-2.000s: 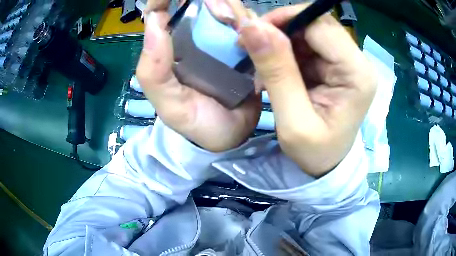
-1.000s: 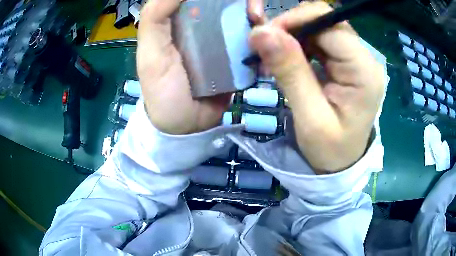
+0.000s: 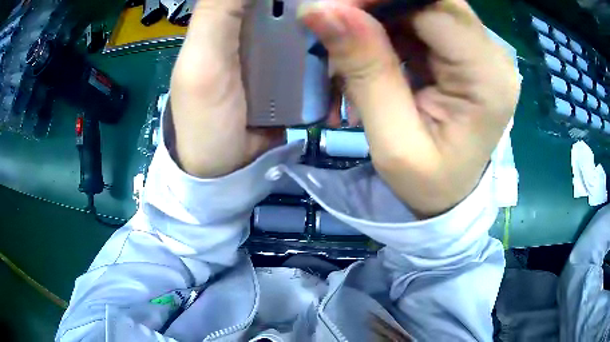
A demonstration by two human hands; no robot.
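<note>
My left hand (image 3: pixel 209 87) holds a device housing (image 3: pixel 277 80) close to the camera at the top centre. Its grey flat side faces me, with a dark slot near the top and a row of tiny dots near the lower end. Its pale blue side is at the right. My right hand (image 3: pixel 428 100) holds a slim black tool (image 3: pixel 404 7) like a pen; its dark tip is at the housing's blue side, partly hidden by my fingers. Below my wrists, a black blister tray (image 3: pixel 312 220) holds several pale housings, partly covered by my sleeves.
A black pistol-shaped tool (image 3: pixel 90 153) lies at left beside clear trays (image 3: pixel 30 87). A yellow board (image 3: pixel 134 30) with grey parts is at the back. Another filled tray (image 3: pixel 568 77) and crumpled white cloth (image 3: pixel 587 172) lie at right. A grey sleeve (image 3: pixel 588 280) shows at the right edge.
The housing has turned from tilted to upright, its grey side now facing the camera and its slot showing. The black tool has moved from my right thumb's far side to the blue side.
</note>
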